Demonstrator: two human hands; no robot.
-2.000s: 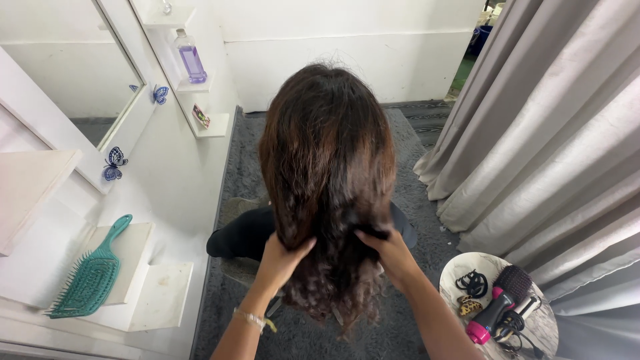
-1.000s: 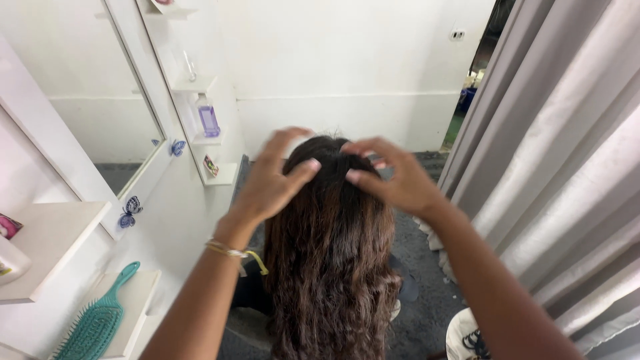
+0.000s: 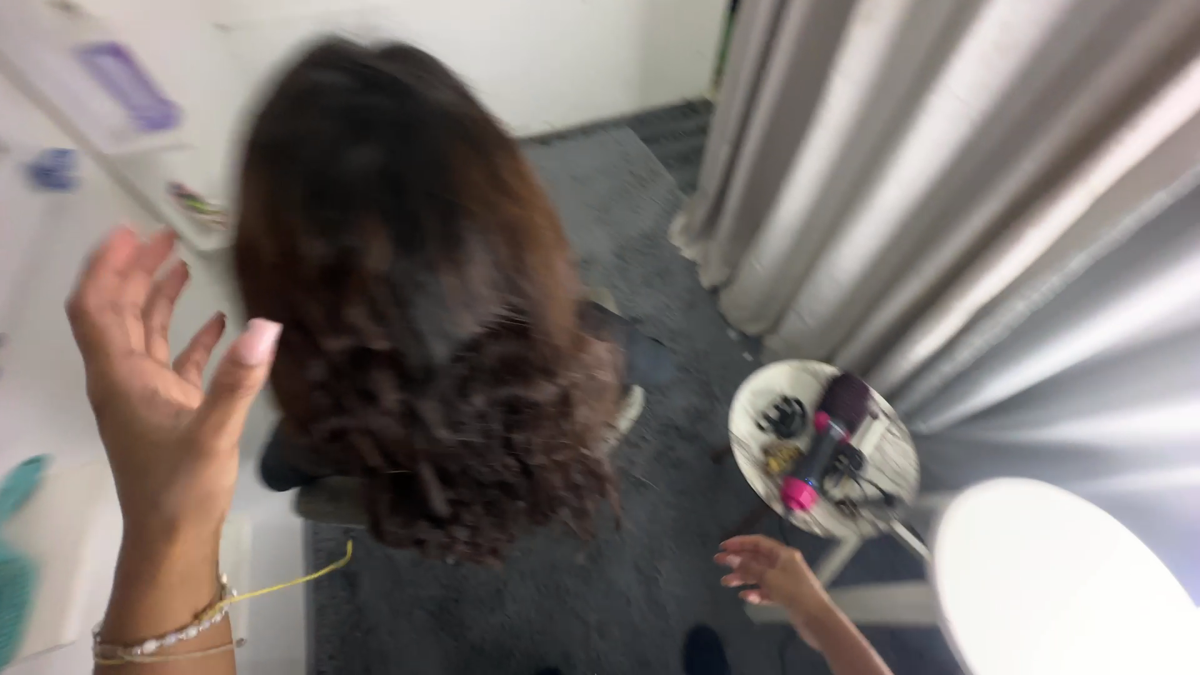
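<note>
A seated person's long, dark wavy hair point(image 3: 412, 309) hangs down the back, lighter brown in its middle and blurred by motion. My left hand point(image 3: 164, 347) is raised just left of the hair, fingers spread and curved, holding nothing; beaded bracelets and a yellow string circle its wrist. Lower right of the hair, my right hand point(image 3: 773, 577) hangs over the floor with its fingers loosely apart and nothing in them. Just above it stands a small round table point(image 3: 755, 422), bearing a pink and black hot-air brush point(image 3: 825, 445), a black claw clip point(image 3: 783, 417) and a gold-coloured clip point(image 3: 780, 457).
Grey curtains point(image 3: 844, 187) hang along the right. A round white surface point(image 3: 1059, 572) stands at the lower right. On the left, wall shelves carry a purple bottle point(image 3: 129, 86) and a teal hairbrush point(image 3: 17, 581). Dark grey carpet point(image 3: 600, 216) covers the floor.
Both hands were at the top of the head one second ago; now they are apart from the hair, the left out to its left, the right low near the small table. The view has shifted.
</note>
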